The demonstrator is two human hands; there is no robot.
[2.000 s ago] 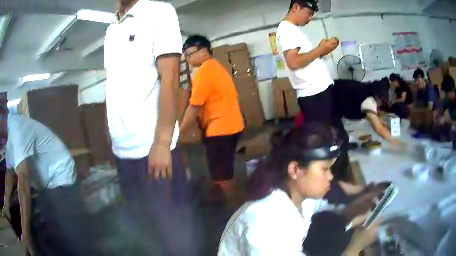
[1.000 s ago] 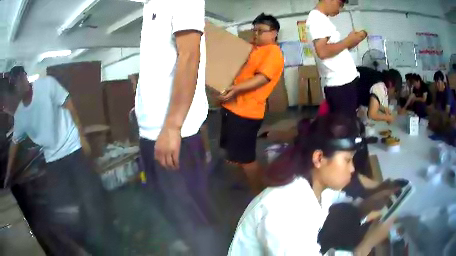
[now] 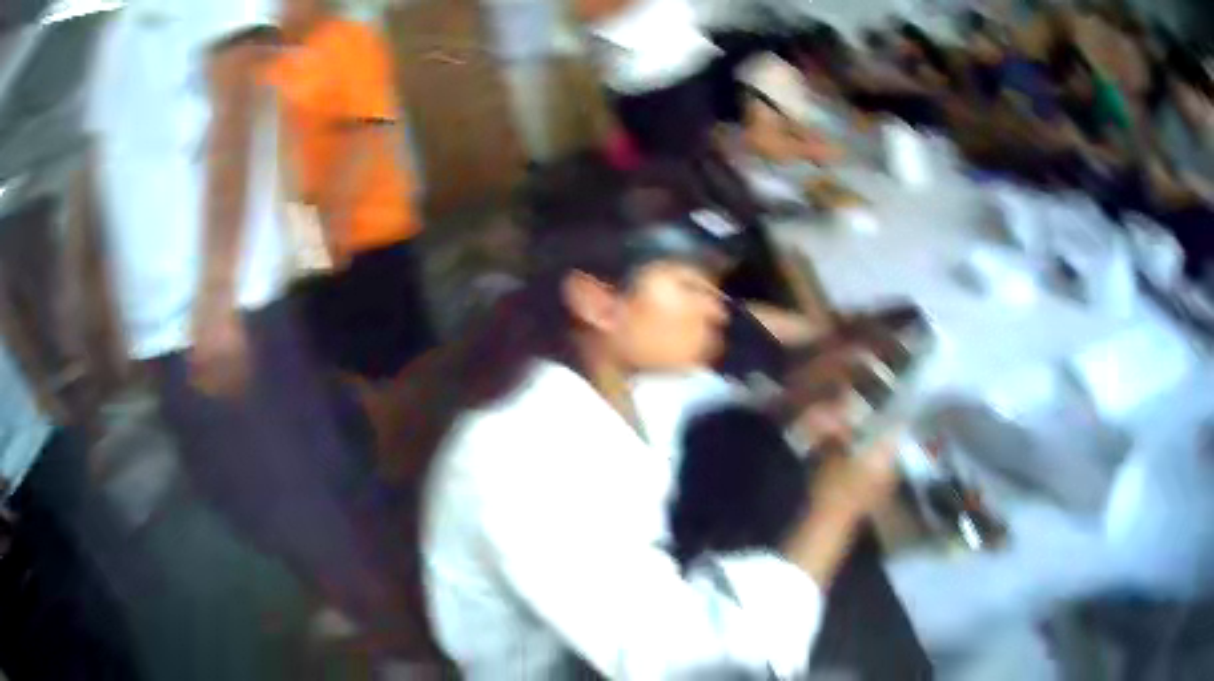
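Observation:
Neither of my hands is in the picture. The frame is strongly blurred. Nearest in front of me, a seated person in a white top point(image 3: 533, 512) with a dark headband holds a dark flat object with a pale edge point(image 3: 895, 366); I cannot tell what it is. A dark tangled item with light spots point(image 3: 965, 512), too blurred to name, lies on the white-covered table point(image 3: 865, 260) beside that person's hands.
White blurred items point(image 3: 1132, 366) lie along the table at the right. Several people sit on its far side. A standing person in white point(image 3: 167, 173) and one in orange point(image 3: 349, 133) are at the left, on the green floor point(image 3: 213, 585).
The view has swung right and down, so people appear further left and more of the table shows. The large carton held by the person in orange no longer shows clearly.

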